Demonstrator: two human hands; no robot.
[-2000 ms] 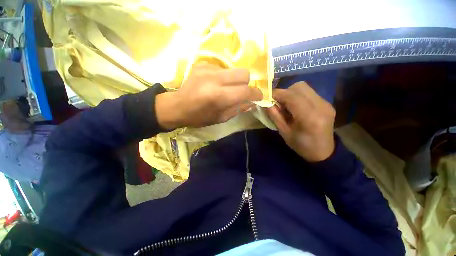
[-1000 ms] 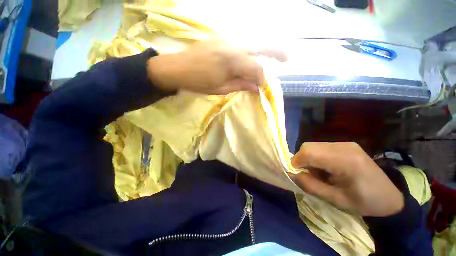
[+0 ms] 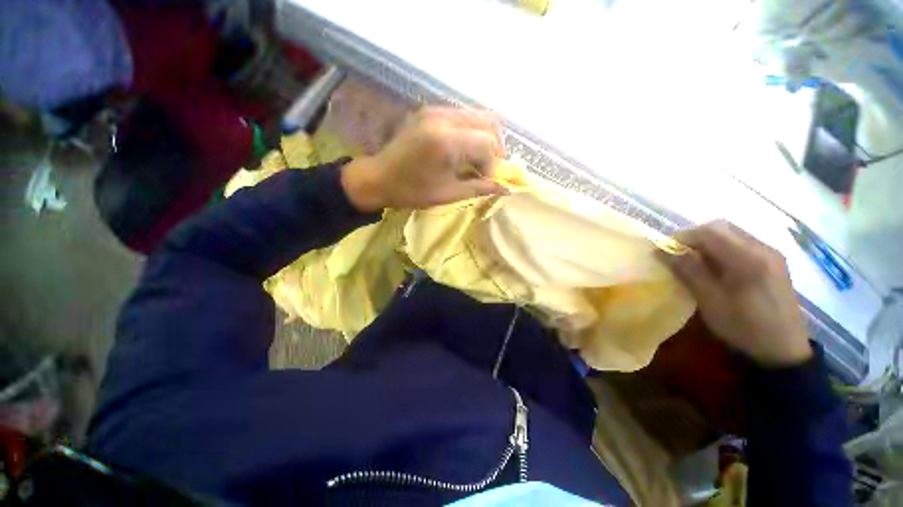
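A yellow fabric garment piece [image 3: 554,248] is stretched between my two hands at the table's front edge and hangs in folds over my lap. My left hand [image 3: 441,158] pinches its upper edge near the middle of the view. My right hand [image 3: 738,282] pinches the other end of that edge at the right and is slightly blurred. More yellow fabric [image 3: 342,272] hangs below my left forearm. The fabric hides some of my fingertips.
A white table [image 3: 634,99] with a ruler strip [image 3: 574,178] along its front edge crosses the view diagonally. Blue-handled thread snips [image 3: 822,255] lie on it at the right, and a black rectangular phone [image 3: 832,139] lies farther back. Paler cloth hangs below at the right.
The view has turned, so the table edge now slopes down to the right. My right hand has moved up and right, level nearer the table edge, and the fabric edge is drawn out between both hands.
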